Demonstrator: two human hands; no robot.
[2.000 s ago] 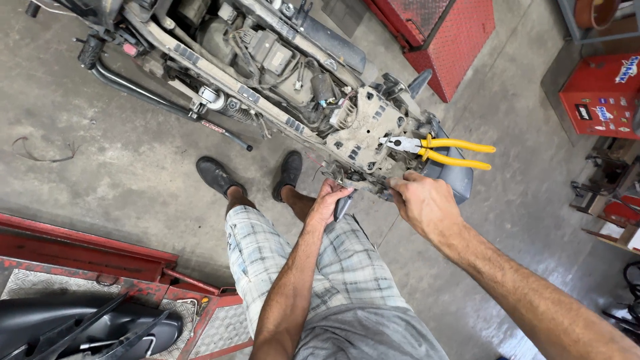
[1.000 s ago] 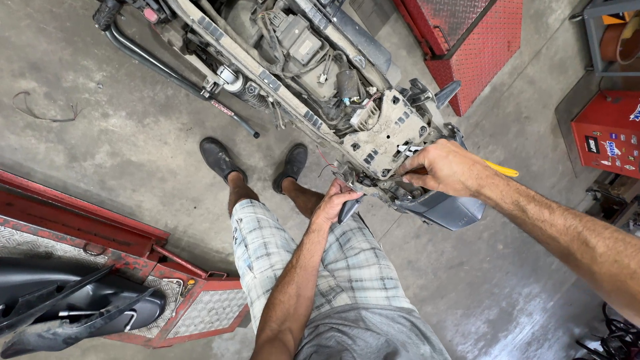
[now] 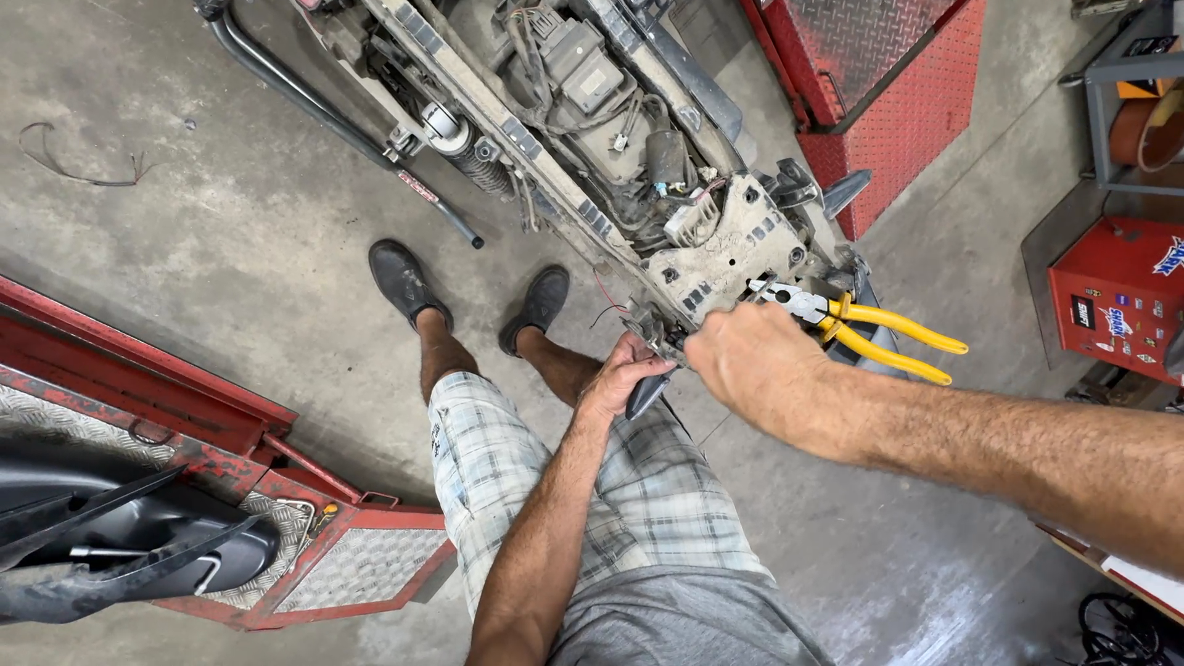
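A stripped motorcycle rear frame [image 3: 518, 129] runs from the top to the centre, with a dusty plate [image 3: 731, 250] at its tail end. Yellow-handled pliers [image 3: 856, 324] lie across that end, their jaws on the plate's edge. My left hand [image 3: 629, 370] has its fingers and thumb closed around a small part at the frame's near side, beside a dark turn signal [image 3: 647, 396]. At the tail, just left of the pliers' handles, is my right hand [image 3: 754, 370], its fingers curled down; what they touch is hidden. Thin loose wires [image 3: 608, 305] hang near my left hand.
Red motorcycle lifts stand at the lower left [image 3: 361, 564] and upper right [image 3: 906, 120]. Black plastic bodywork [image 3: 139, 527] lies on the left one. A red toolbox [image 3: 1124, 305] and a grey shelf cart [image 3: 1101, 120] stand at the right. A wire scrap [image 3: 83, 176] lies on the floor.
My right hand has shifted from over the pliers, which it partly hid one second ago, back to the frame's near side. The pliers show in full again. My left hand has stayed at the frame's near side.
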